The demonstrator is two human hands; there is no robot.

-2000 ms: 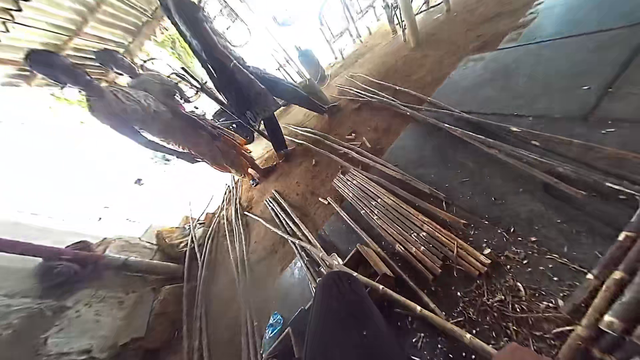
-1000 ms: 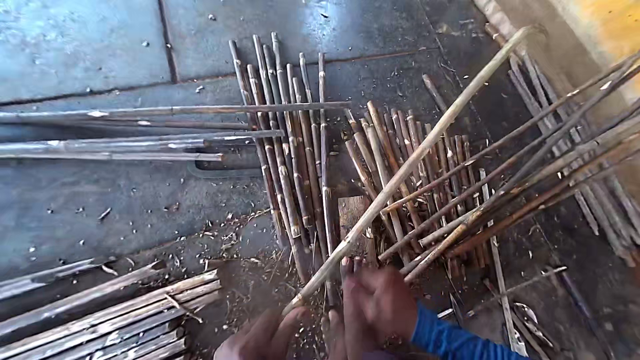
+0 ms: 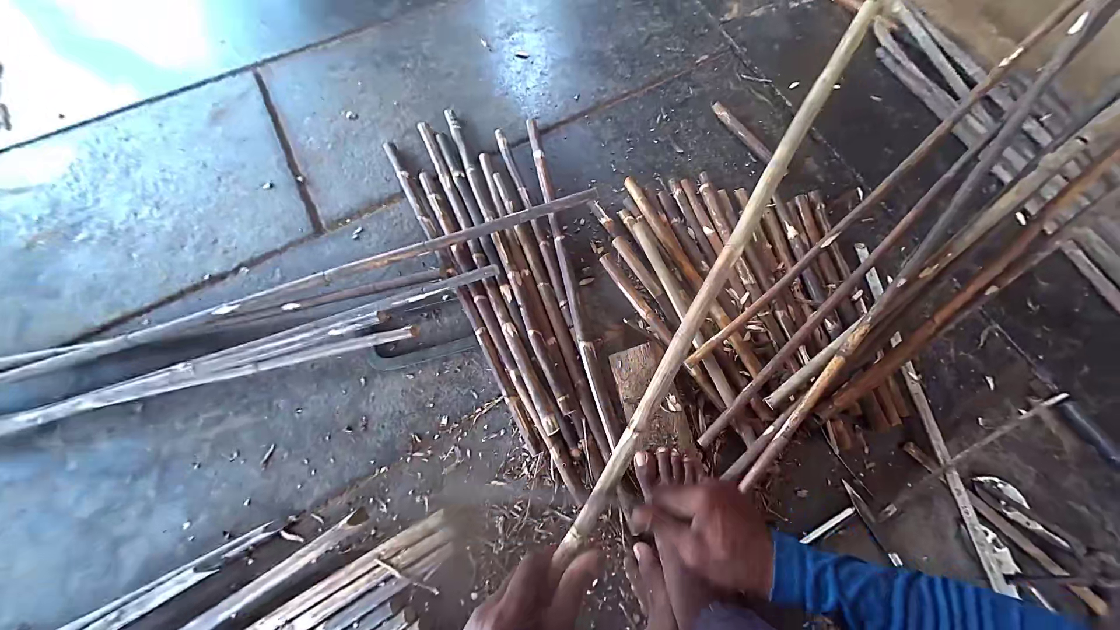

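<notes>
A long pale stripped stick (image 3: 726,262) slants from the bottom centre to the top right. My left hand (image 3: 538,595) is closed round its lower end. My right hand (image 3: 709,529), blurred and in a blue sleeve (image 3: 875,577), is just right of the stick, above my bare feet (image 3: 667,468); whether it holds anything, I cannot tell. A small wooden block (image 3: 643,381) lies at my toes under the stick. Cut dark sticks (image 3: 516,306) lie side by side left of the block, and a pile of shorter cut sticks (image 3: 691,236) is to its right.
Long sticks (image 3: 954,254) cross the short pile from the upper right. More long sticks (image 3: 219,350) reach in from the left. Split lengths (image 3: 367,577) lie at the lower left. Shavings (image 3: 516,525) litter the dark slab floor (image 3: 367,157). Another bundle (image 3: 980,105) is at the upper right.
The view has swung from people and the yard down to the floor and my hands. Since one second ago, my right hand has come away from the stick's side slightly, while my left hand keeps its lower end.
</notes>
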